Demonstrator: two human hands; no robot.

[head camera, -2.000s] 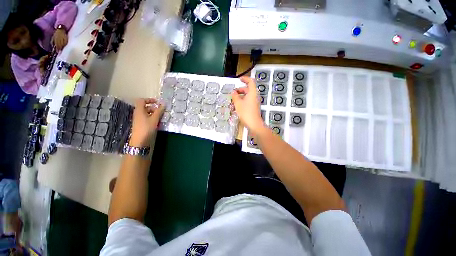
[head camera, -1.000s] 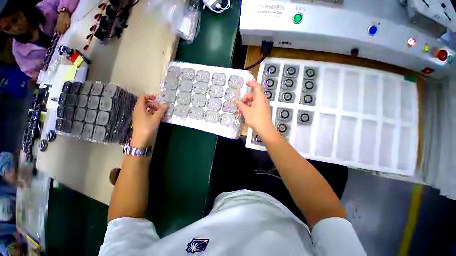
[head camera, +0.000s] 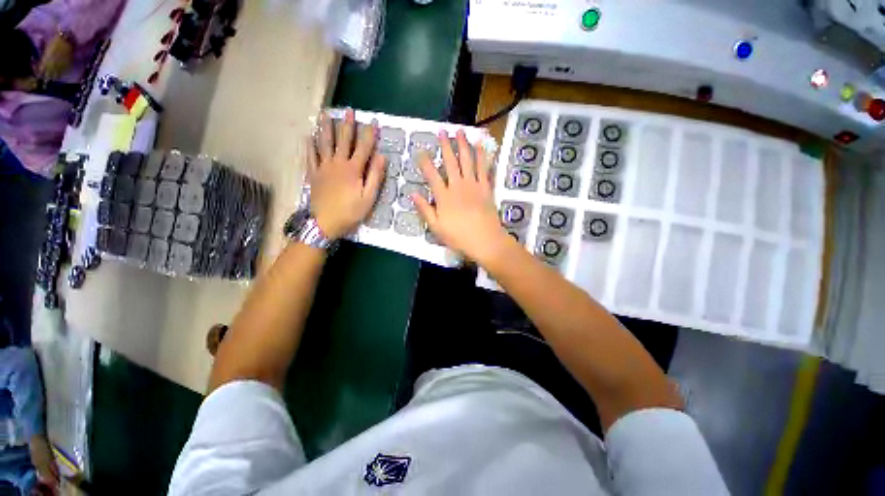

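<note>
The blister tray [head camera: 396, 225] with rows of grey squares lies in front of me, over the green bench top. My left hand [head camera: 342, 184] lies flat on its left part, fingers spread. My right hand [head camera: 460, 208] lies flat on its right part, fingers spread. Both palms cover many of the squares. The white compartment tray [head camera: 670, 262] is just right of it. Ringed square housings [head camera: 566, 181] fill several of its left cells.
A stack of filled blister trays [head camera: 175, 213] stands on the pale wooden table [head camera: 146, 329] at left. The machine front [head camera: 640, 44] with coloured buttons is behind the compartment tray. A black cable [head camera: 507, 111] runs beside it. A person's pink sleeve [head camera: 44, 121] is at upper left.
Both hands have moved from gripping the blister tray's left and right edges to lying flat on top of it. The left hand moved right. The view has shifted slightly.
</note>
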